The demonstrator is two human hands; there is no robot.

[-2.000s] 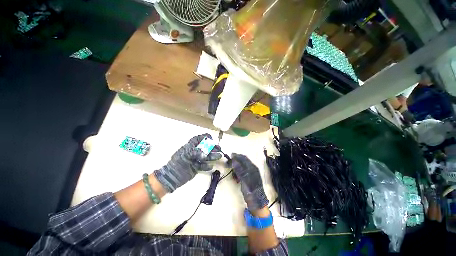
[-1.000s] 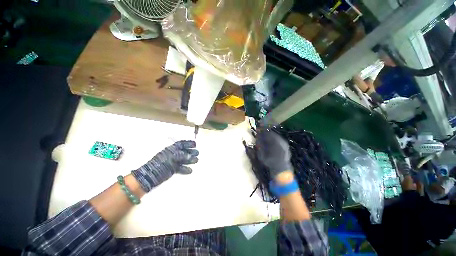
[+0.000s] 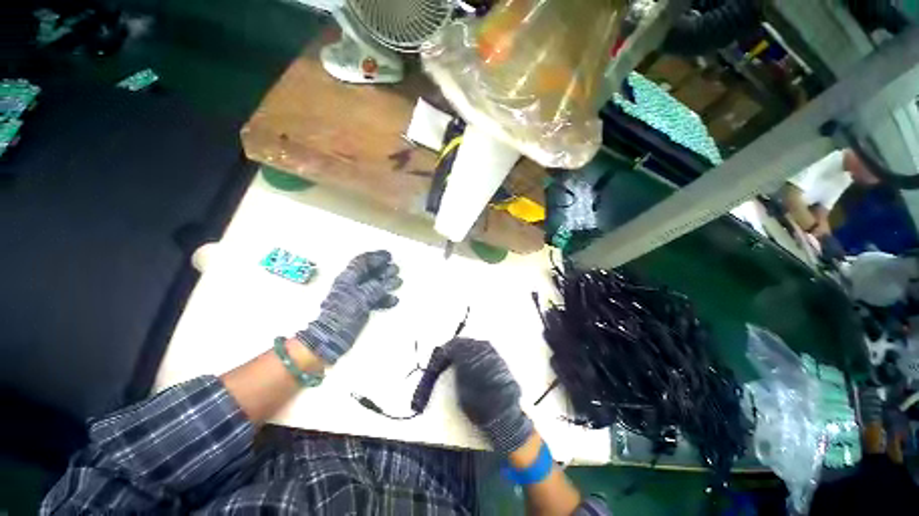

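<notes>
My left hand [image 3: 355, 300], in a grey knit glove, rests over the cream-white board with fingers loosely curled and nothing visible in it. My right hand [image 3: 484, 388], gloved, is at the lower middle of the board, its fingertips on a black power cable [image 3: 428, 386] bundled in the middle. The cable's plug end points left and its thin lead end points up and right. A green circuit board [image 3: 288, 265] lies loose left of my left hand. A thin dark tip [image 3: 448, 248] shows below the white cone [image 3: 472, 191], touching neither hand.
A large black cable pile [image 3: 640, 353] lies right of my right hand. A brown wooden board [image 3: 333, 136] stands behind, with a fan [image 3: 398, 20] and yellow-black tool [image 3: 522, 209]. A plastic-wrapped hood [image 3: 529, 81] hangs above. A clear bag [image 3: 784, 413] lies far right. A person's arm shows at upper right.
My right hand went to the cable pile and came back to the board with a cable. The circuit board and cable held two seconds ago are gone from my hands.
</notes>
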